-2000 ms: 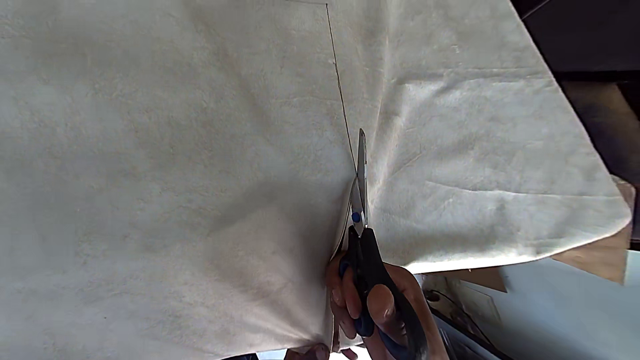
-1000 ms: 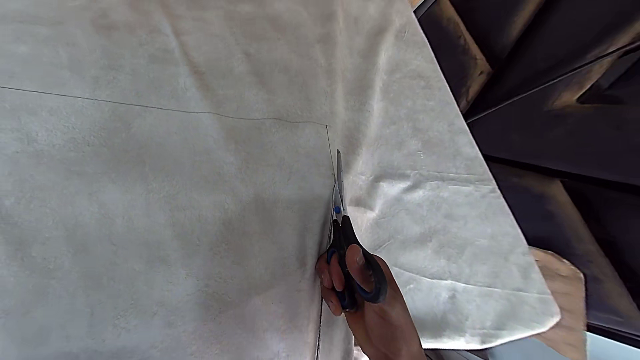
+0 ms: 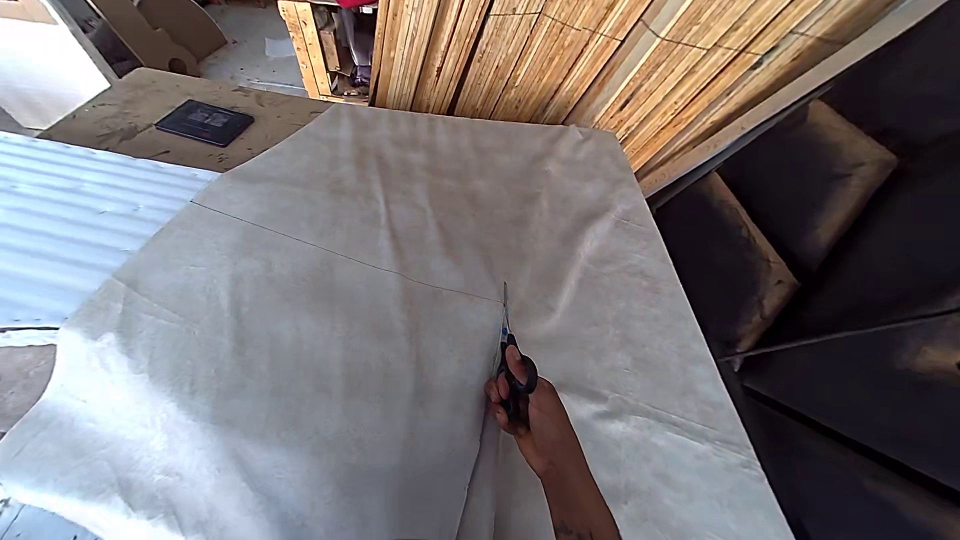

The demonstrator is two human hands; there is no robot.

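A large pale sheet of leather-like material lies spread out with soft creases. My right hand is closed around the black handles of a pair of scissors. The blades point away from me and reach the corner where a thin dark drawn line, running from the sheet's left edge, meets the cut. Behind the scissors a slit runs back toward me, its edges lying close together. My left hand is out of view.
Beyond the sheet, a brown board tabletop bears a flat dark case. Stacked wooden slats stand at the back. White corrugated sheeting lies at left; dark padded panels are at right.
The scissors have moved forward along the drawn line to its corner, and the slit has lengthened. The fingers seen at the bottom edge earlier are gone. The view has widened greatly.
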